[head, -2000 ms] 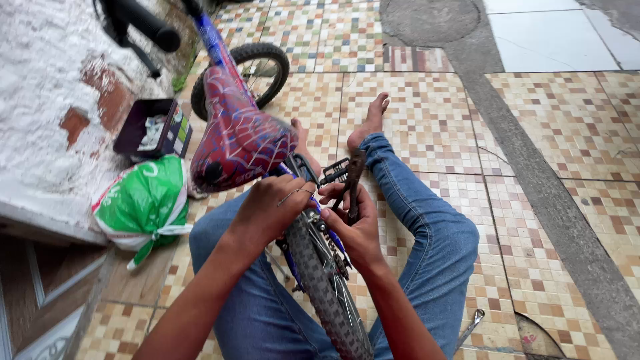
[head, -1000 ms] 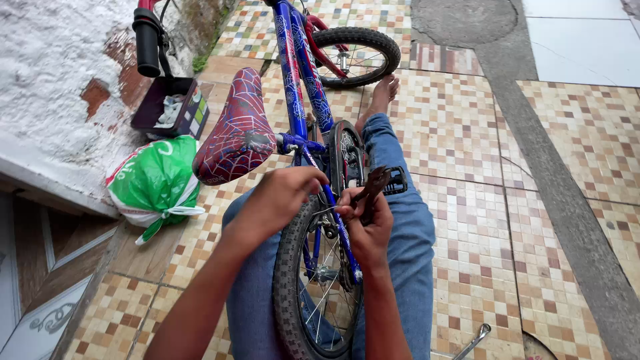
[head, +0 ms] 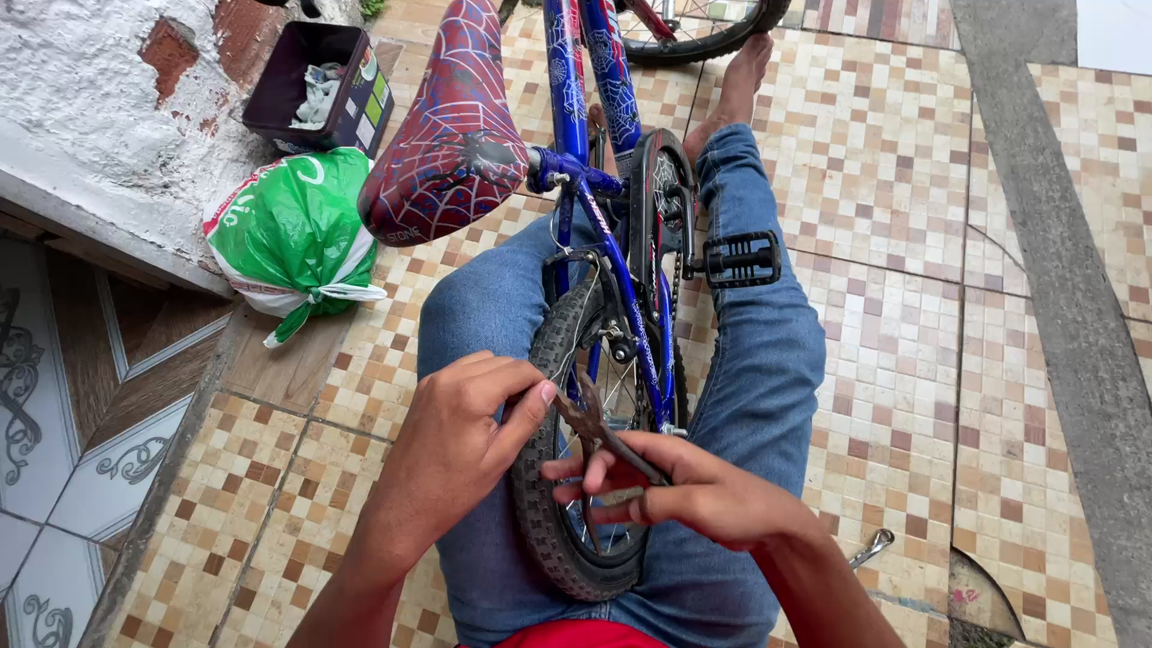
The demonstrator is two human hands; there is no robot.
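Note:
A child's bicycle with a blue frame (head: 621, 252) and a red web-patterned saddle (head: 459, 135) lies between my legs, its rear tire (head: 540, 504) nearest me. My right hand (head: 693, 490) holds rusty pliers (head: 607, 434) by the handles, over the rear wheel's spokes. Close to the pliers' jaws, my left hand (head: 468, 432) pinches with thumb and forefinger; a thin brake cable (head: 573, 346) runs down toward those fingertips from the rear brake (head: 607, 333). What exactly the fingertips grip is too small to tell.
A wrench (head: 871, 547) lies on the tiled floor at my right, near a round cover. To the left are a knotted green plastic bag (head: 297, 234) and a dark bin (head: 360, 117) holding crumpled material, beside a rough white wall. A black pedal (head: 742, 259) rests over my right shin.
My left hand has moved down to the pliers' jaws, away from the frame beneath the saddle. The pliers have swung so their jaws point up and left. The view has shifted closer.

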